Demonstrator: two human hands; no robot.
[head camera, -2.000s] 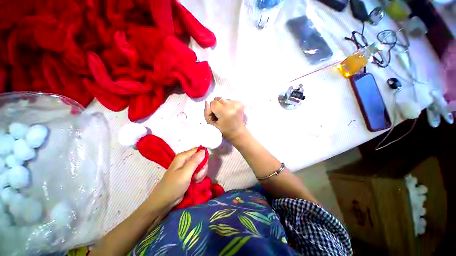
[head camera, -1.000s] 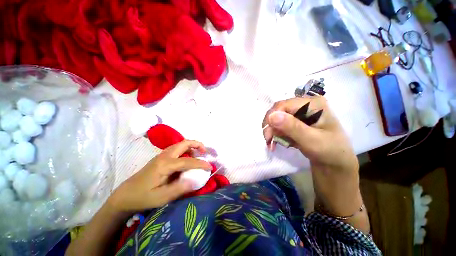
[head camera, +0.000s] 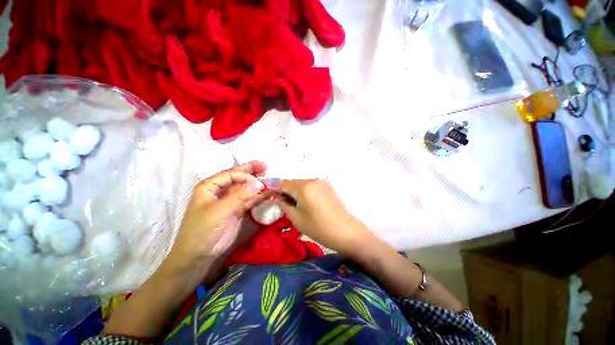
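Note:
A red plush piece (head camera: 276, 244) lies at the table's near edge and over the lap. A white pompom (head camera: 267, 213) shows just below my fingertips. My left hand (head camera: 226, 202) has its thumb and fingers pinched on a bit of the red plush piece. My right hand (head camera: 313, 209) meets it from the right, fingers curled, with a small dark part of the snips (head camera: 288, 199) showing between the fingers. Needle and thread cannot be made out.
Red plush pieces (head camera: 249, 60) are heaped at the upper left. A clear bag of pompoms (head camera: 145, 202) lies left. Right of centre sits a small metal object (head camera: 446, 138); beyond are an amber bottle (head camera: 538, 106), smartphone (head camera: 553, 165) and cables. A cardboard box (head camera: 499, 286) is below right.
My right hand has come back from the right to my left hand. My left hand has risen and now pinches near the pompom. The whole view has shifted, moving the table things rightward.

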